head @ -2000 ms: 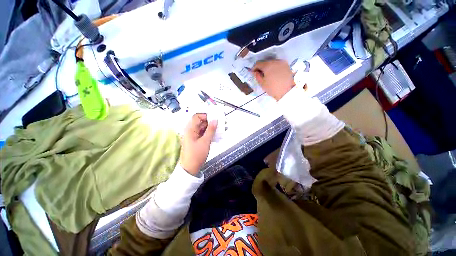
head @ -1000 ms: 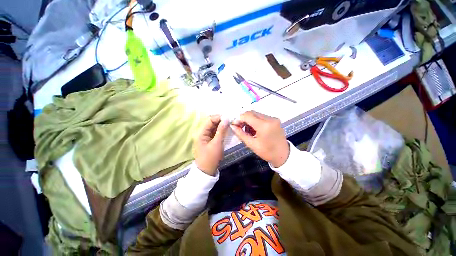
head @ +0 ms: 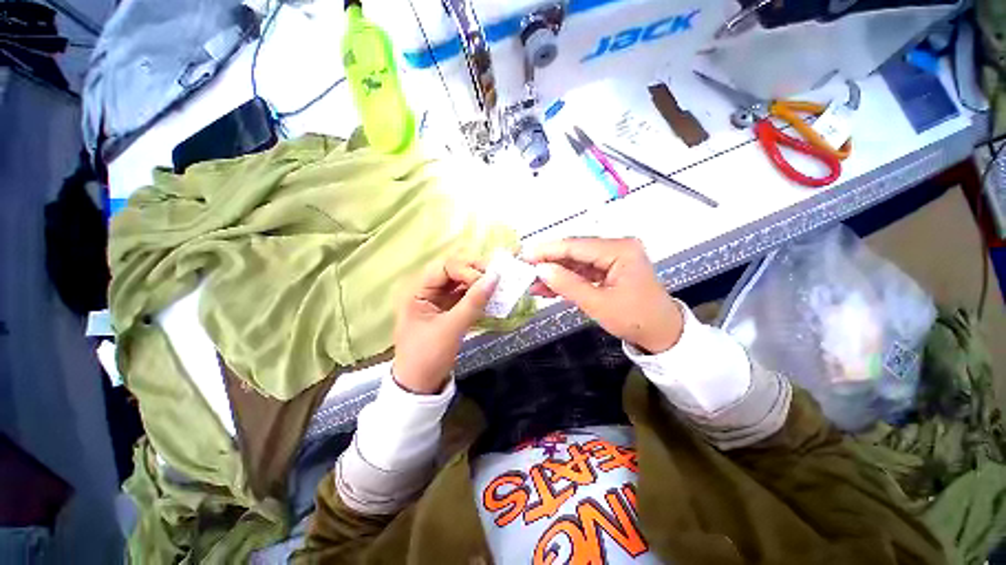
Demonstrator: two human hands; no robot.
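A small white care label (head: 509, 284) is held between the fingertips of both hands, above the table's front edge. My left hand (head: 438, 320) grips its left side and my right hand (head: 610, 289) its upper right side. The light green garment piece (head: 298, 265) lies bunched on the table to the left, and its edge reaches under the label. The presser foot area (head: 485, 138) of the white sewing machine (head: 645, 39) is behind the hands, partly lost in bright glare.
Thread snips (head: 599, 163), tweezers (head: 662, 176), a brown strip (head: 677, 115) and red-handled scissors (head: 796, 152) over yellow-orange handles lie at right. A smartphone (head: 226, 135) lies back left. A neon green cover (head: 376, 86) hangs left of the needle. A plastic bag (head: 844, 331) is right of my lap.
My right hand has come from the label stack area to meet my left hand, and both now hold the label, which shows more openly. The camera view has shifted, moving the machine up and right.
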